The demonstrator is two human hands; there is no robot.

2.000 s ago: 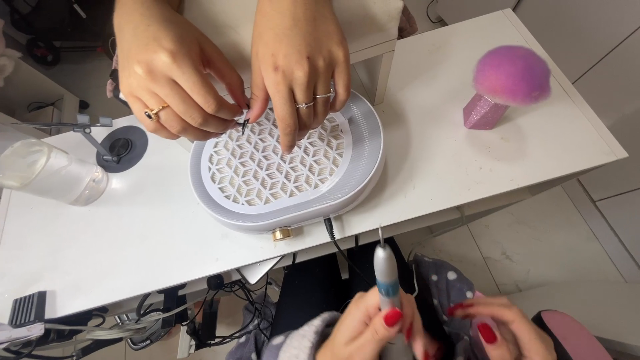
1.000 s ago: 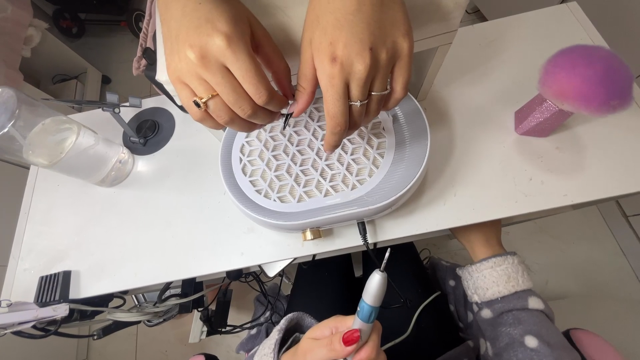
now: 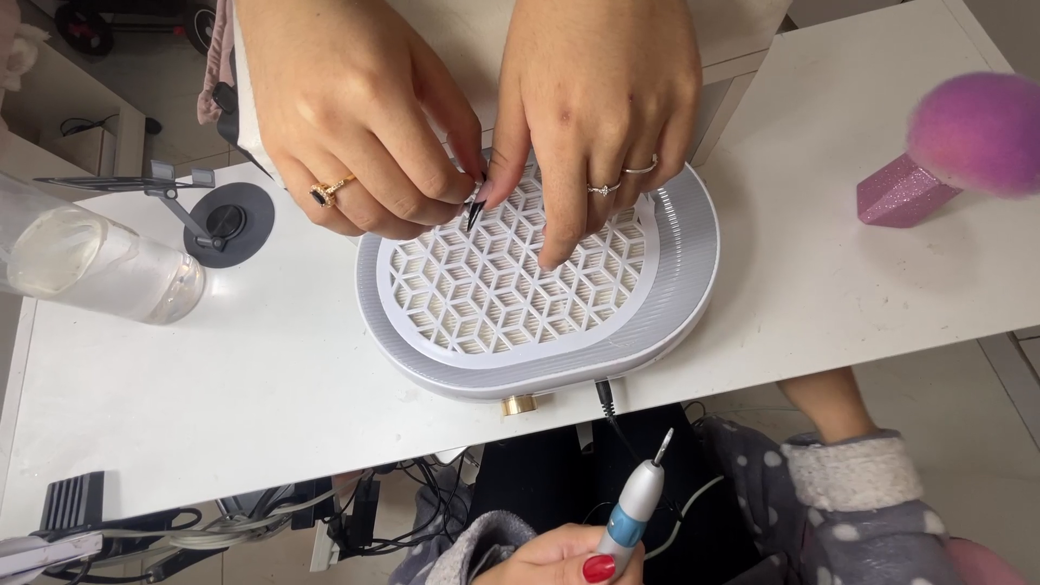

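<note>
My left hand (image 3: 561, 556), its thumbnail red, grips the silver and blue handpiece of an electric nail drill (image 3: 638, 496), a metal bit pointing up from its tip. My right forearm (image 3: 829, 402) reaches beneath the table edge, so that hand is hidden. Across the table, another person's two ringed hands rest over a white nail dust collector (image 3: 528, 301) with a patterned grille. Their fingertips meet near its upper left, where dark, pointed nail tips (image 3: 475, 213) show. A black plug and a gold knob (image 3: 518, 405) are on the collector's near side.
A glittery pink-handled brush (image 3: 906, 191) stands at the right on the white table (image 3: 268, 382). At the left are a clear bottle of liquid (image 3: 106, 264) and a round-based grey stand (image 3: 229, 225). Cables (image 3: 422, 504) hang below the near edge.
My right hand, in view at the bottom two seconds ago, has moved out of sight under the table edge. My left hand still holds the drill. The view has shifted somewhat.
</note>
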